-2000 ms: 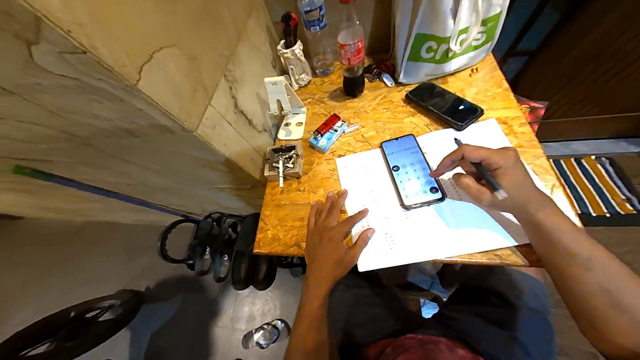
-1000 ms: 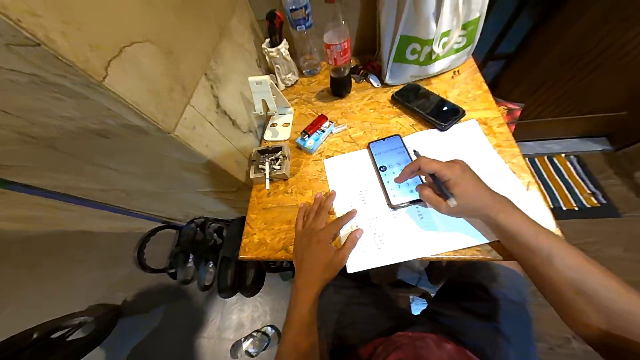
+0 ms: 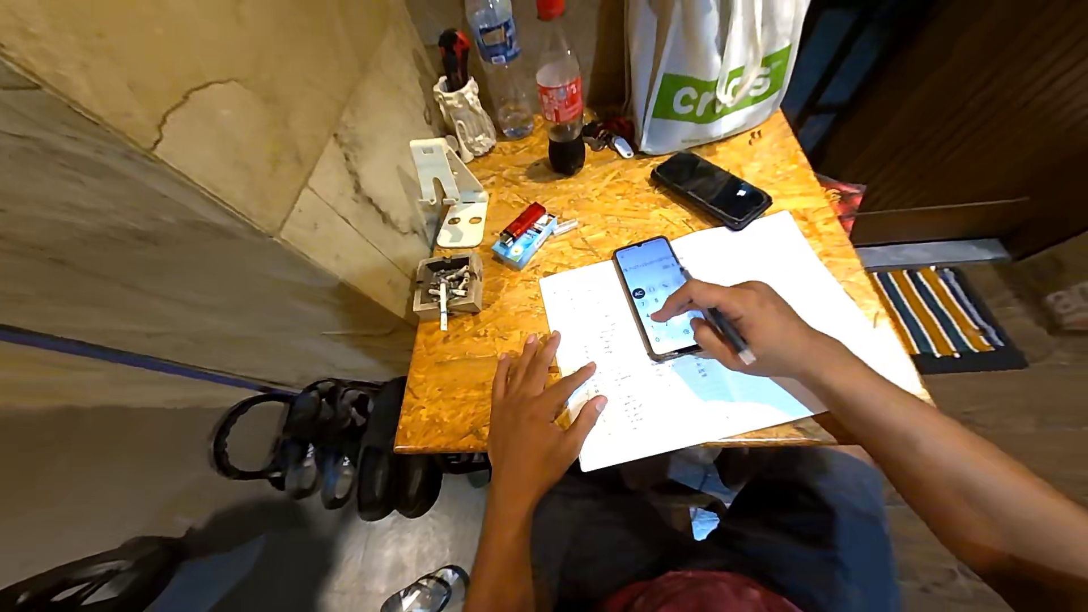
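My right hand [image 3: 752, 327] holds a dark pen [image 3: 722, 327] between its fingers, and its index fingertip is at the lit screen of a smartphone [image 3: 650, 285] that shows a calculator keypad. The phone lies on white sheets of paper [image 3: 680, 408] with handwriting, at the front of the chipboard table [image 3: 450, 382]. My left hand [image 3: 544, 416] rests flat with fingers spread, partly on the table and partly on the paper's left edge. A second, black phone [image 3: 712, 189] lies at the paper's upper edge, its screen dark.
Left of the paper are an ashtray [image 3: 422, 297] with cigarette butts, a white metal phone stand [image 3: 463, 217], and a red lighter [image 3: 523, 223] on a blue pack [image 3: 525, 246]. Behind stand a cola bottle [image 3: 561, 98], a water bottle [image 3: 501, 68], a white holder [image 3: 466, 119] and a shopping bag [image 3: 714, 81].
My right index finger has moved from the phone's right side onto its screen, with the pen still in that hand. My left hand stays at the paper's left edge.
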